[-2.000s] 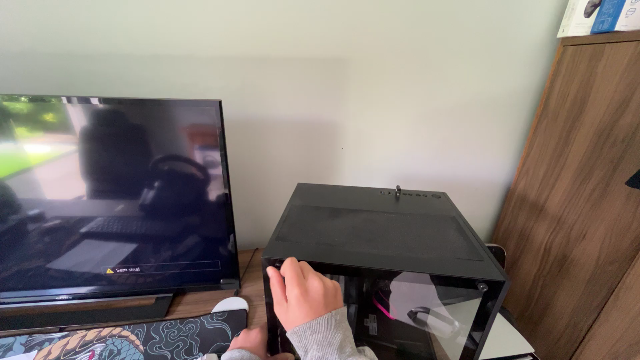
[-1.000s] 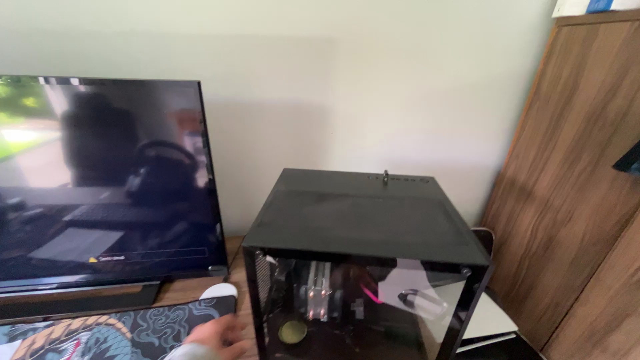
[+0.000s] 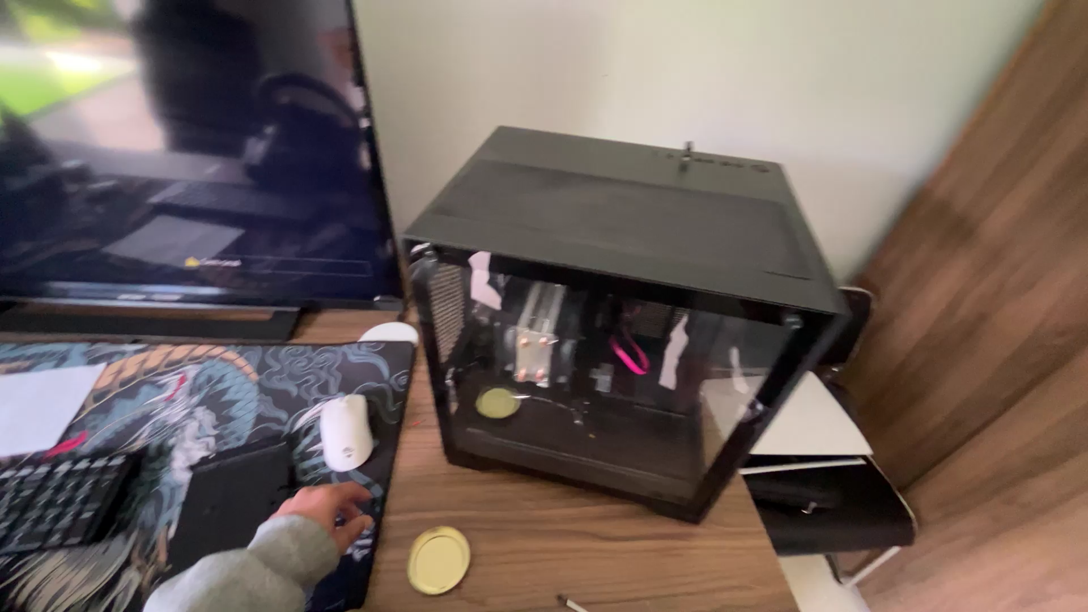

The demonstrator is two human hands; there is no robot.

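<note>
My left hand (image 3: 327,514), in a grey sleeve, is low over the right part of a dragon-print desk mat (image 3: 297,374), fingers apart, nothing visible in it. A white mouse (image 3: 346,433) lies just beyond it, and a flat black object (image 3: 229,497) is at its left. To the right stands a black computer case (image 3: 629,212) with a glass side panel (image 3: 595,391) closed over its inside; a CPU cooler (image 3: 537,331) shows through. On the wood desk (image 3: 527,535) lies a round gold-coloured lid (image 3: 439,560). My right hand is out of view.
A monitor (image 3: 195,170) stands at the left, a black keyboard (image 3: 59,497) and white paper (image 3: 42,408) in front of it. A white round object (image 3: 389,332) is at the mat's corner. A thin tool (image 3: 571,603) lies at the bottom edge. A wooden cabinet (image 3: 1003,340) borders the right.
Two seconds ago my right hand was at the case's upper front left corner; it has left the view. My left hand is now over the mat. The view has shifted down.
</note>
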